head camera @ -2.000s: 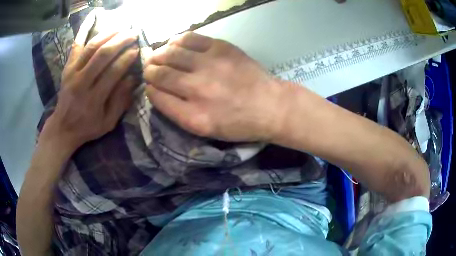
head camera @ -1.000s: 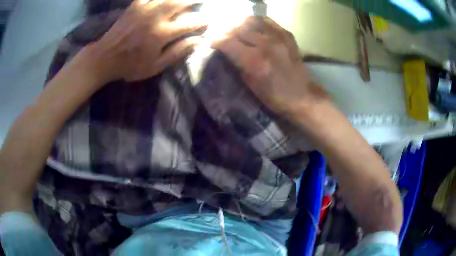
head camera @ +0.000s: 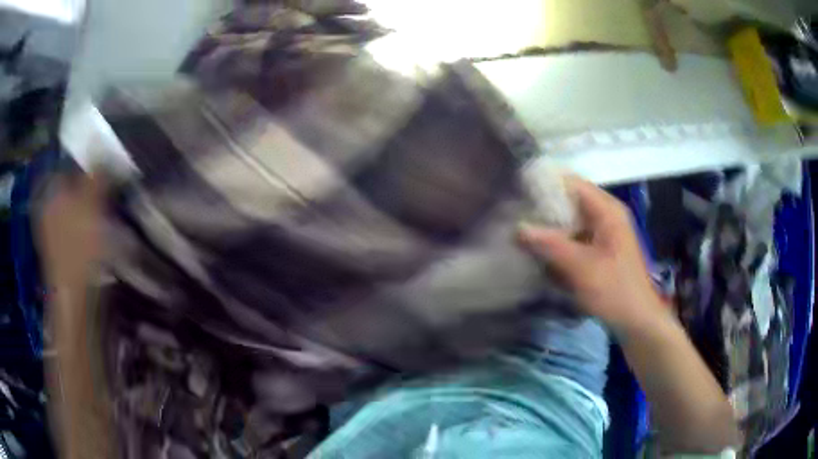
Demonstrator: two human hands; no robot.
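Observation:
The plaid garment piece (head camera: 359,197) is spread between my hands over the table edge and my lap, blurred by motion. My right hand (head camera: 587,242) pinches its right edge between thumb and fingers. My left hand (head camera: 76,224) is at the far left by the piece's left edge, strongly blurred; its fingers and any grip cannot be made out. Part of the plaid lies bunched (head camera: 278,40) on the table near the bright lamp glare.
The white table (head camera: 619,94) has a measuring tape (head camera: 664,136) along its front edge. A brown stick (head camera: 662,36) and a yellow box (head camera: 758,76) are at upper right. Blue bin rims (head camera: 803,269) with plaid pieces are at the right, beside my legs.
My hands have left the lit needle area and moved apart, the left to the far left, the right to the right and nearer me. The plaid piece is now spread between them.

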